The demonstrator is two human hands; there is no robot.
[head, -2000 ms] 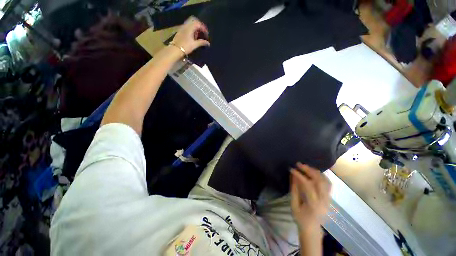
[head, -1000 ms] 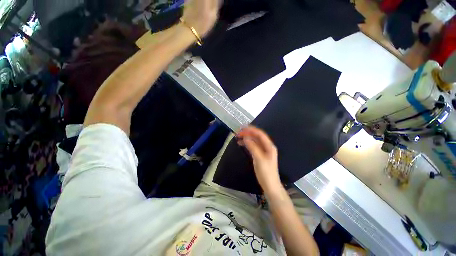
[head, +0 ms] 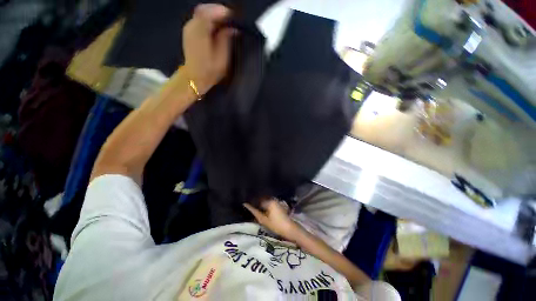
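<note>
A black fabric panel (head: 300,111) lies from the sewing machine head (head: 411,53) over the table's front edge towards my lap. My left hand (head: 208,44) is closed on another black fabric panel (head: 223,123), which is lifted and blurred and hangs down over the first one. My right hand (head: 273,217) is low near my lap at the lower edge of the black fabric, partly hidden by it; its grip cannot be made out. The first panel's right edge lies by the presser foot area, which is blurred.
More black fabric (head: 153,35) lies on the table at upper left, over brown cardboard (head: 94,64). Thread snips (head: 472,189) lie at right. Bobbins (head: 434,122) sit right of the needle area. The ruler-marked front edge (head: 376,187) runs to the lower right.
My left hand has come back towards me with a black panel lifted off the table. My right hand has moved down to my lap. The view has turned and shifted.
</note>
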